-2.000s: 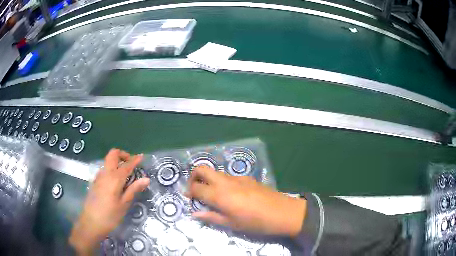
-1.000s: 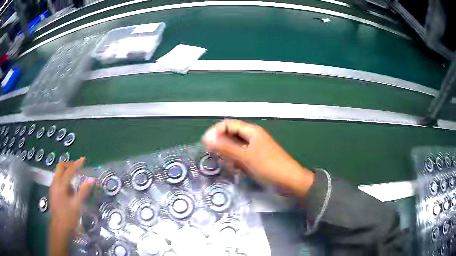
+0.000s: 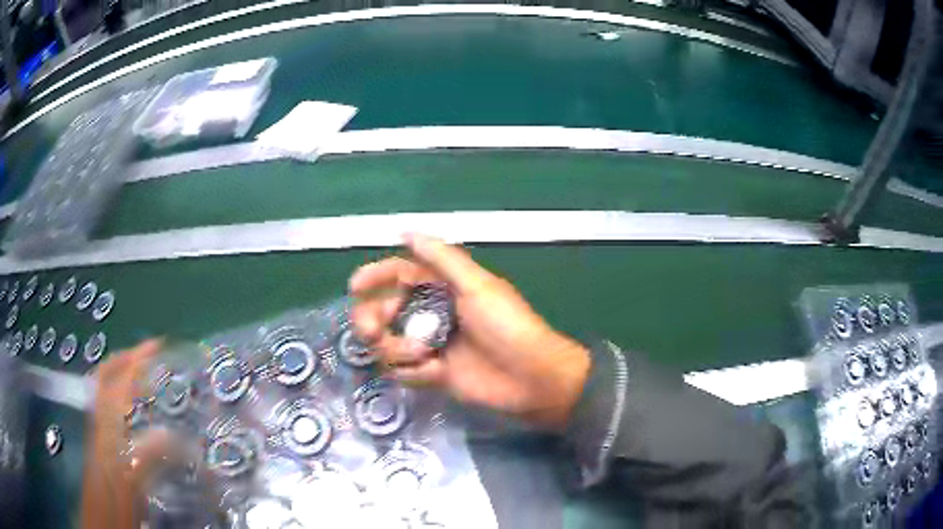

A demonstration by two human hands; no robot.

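A clear blister tray (image 3: 341,465) lies in front of me, with ringed round parts showing in its pockets and strong glare on its near part. My right hand (image 3: 470,336) is over the tray's far right part, its fingers curled around a dark round component (image 3: 425,318) with a bright centre. My left hand (image 3: 119,439) is blurred at the tray's left edge; its fingers are unclear and I cannot tell whether it grips anything. A single ringed part (image 3: 53,439) sits apart at the left.
Loose parts (image 3: 68,289) stand in rows on the green belt at left. A filled tray (image 3: 874,403) lies at right. Beyond the near rail (image 3: 620,227) are a cloudy tray (image 3: 72,170), a lidded box (image 3: 207,100) and white paper (image 3: 308,128). A metal post (image 3: 889,139) stands at right.
The view has swung right, so the scene sits further left. My right hand has turned and now shows a round component in its fingers. My left hand stays at the tray's left side.
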